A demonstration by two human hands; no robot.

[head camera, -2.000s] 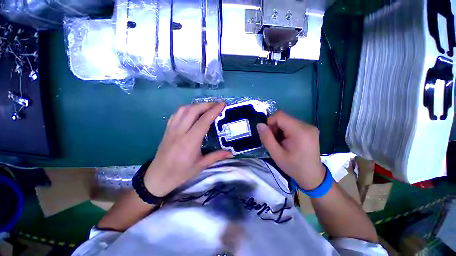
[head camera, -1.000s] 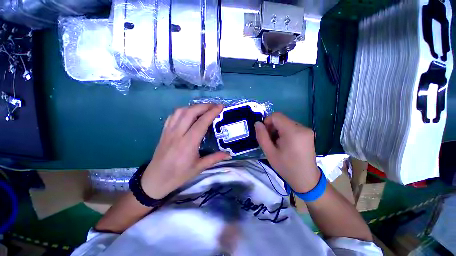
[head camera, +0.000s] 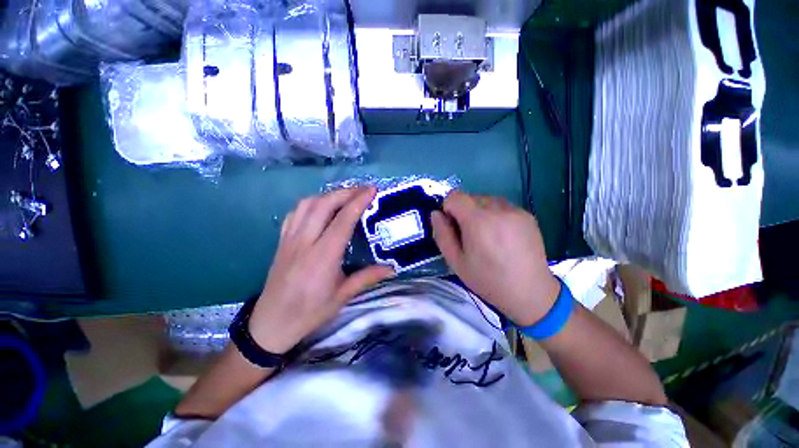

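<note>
A rounded square housing (head camera: 378, 257) lies on clear film on the green mat in front of me. A black adhesive gasket (head camera: 427, 227) covers its face around a pale rectangular centre. My left hand (head camera: 311, 262) holds the housing's left side, with fingers at the top left edge and thumb at the bottom edge. My right hand (head camera: 492, 249) is at the right edge, thumb and bent fingers on the gasket's right part. Its fingertips hide that edge of the housing.
Wrapped housings (head camera: 302, 87) stand at the back left, beside the screw feeder (head camera: 438, 87). A tall liner stack (head camera: 635, 149) with black frames is at right. Wires (head camera: 33, 206) lie on a black mat (head camera: 53, 249) at left. Cartons (head camera: 114, 350) are below the bench.
The view has shifted, so the feeder and liner stack appear further left. My right fingers have moved slightly up along the housing's right edge. My left hand keeps its hold.
</note>
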